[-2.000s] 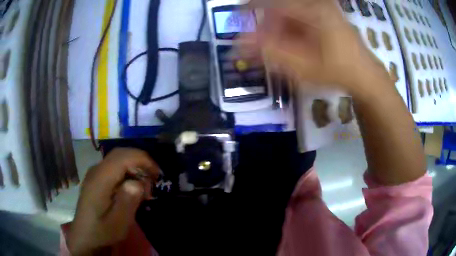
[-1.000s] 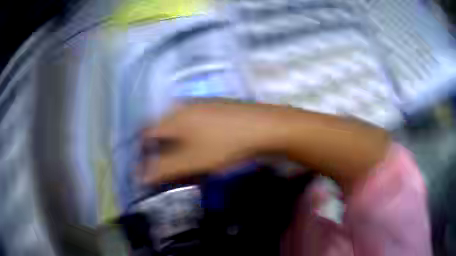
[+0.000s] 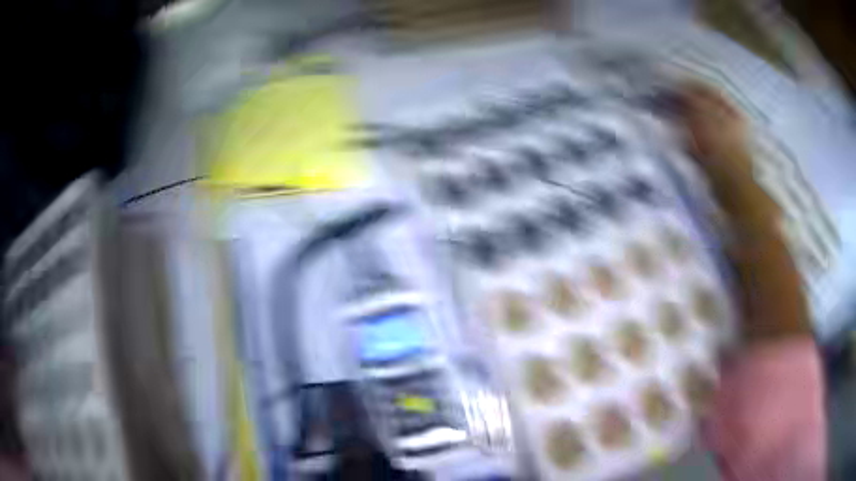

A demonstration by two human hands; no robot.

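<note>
The frame is strongly blurred. My right hand [image 3: 699, 108] is at the upper right, at the far right part of a white foam tray [image 3: 488, 352]. Its fingers are smeared, and whether they hold anything cannot be told. The tray's far rows hold black units [image 3: 526, 225]; its near rows are tan cut-outs. The light grey meter [image 3: 404, 376], with a lit blue display and a yellow button, lies left of the tray. A dark shape, perhaps the fixture [image 3: 343, 427], is beside it at the bottom. My left hand is not in view.
Yellow sheets [image 3: 282, 131] lie beyond the meter. A thick black cord [image 3: 319, 235] curves left of it. Brown layered edges [image 3: 145, 348] and another tray [image 3: 61, 329] stand at the left. More pale trays [image 3: 807, 188] are beyond my right arm.
The view has swung up and rightward, showing more of the foam tray. My right hand has moved from over the meter area to the tray's far right. My left hand, seen two seconds ago, is gone.
</note>
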